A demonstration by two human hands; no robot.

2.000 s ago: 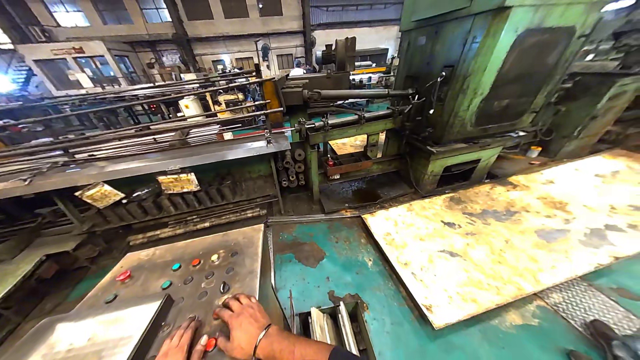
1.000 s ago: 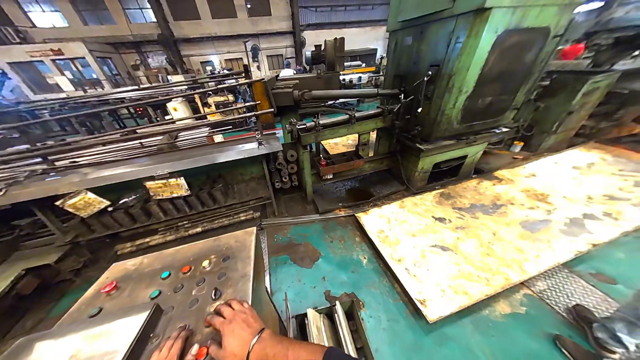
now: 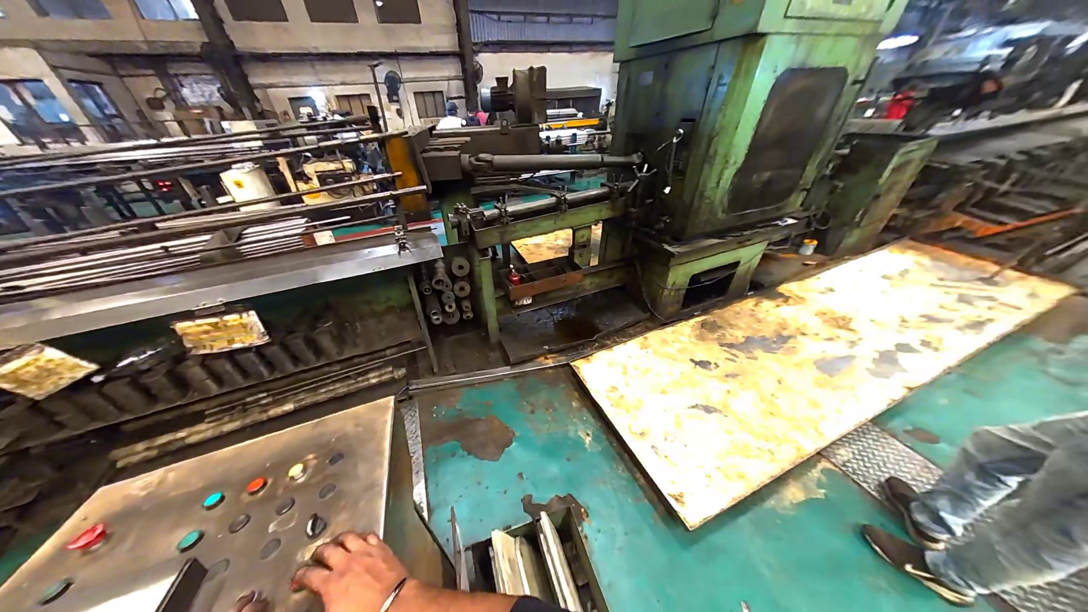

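A metal control panel [image 3: 280, 459] with coloured push buttons and a black selector knob [image 3: 315, 525] fills the lower left. My right hand [image 3: 357, 574], a metal bangle at its wrist, rests on the panel just below that knob, fingers bent and spread, holding nothing that shows. Of my left hand [image 3: 249, 603] only a fingertip shows at the bottom edge, on the panel; the rest is out of frame. Left of the hands are a red mushroom button [image 3: 87, 537], green buttons [image 3: 190, 540] and an orange button [image 3: 257, 485].
Past the panel stand a green machine [image 3: 697, 127] and a rack of metal bars [image 3: 170, 246]. A stained yellowish sheet [image 3: 816, 365] lies on the green floor. A bin of strips [image 3: 557, 561] is beside my right forearm. A person's legs [image 3: 1011, 501] are at the right.
The other person's legs have come into view at the right. My left hand has dropped mostly out of the frame's bottom edge. My right hand stays on the panel.
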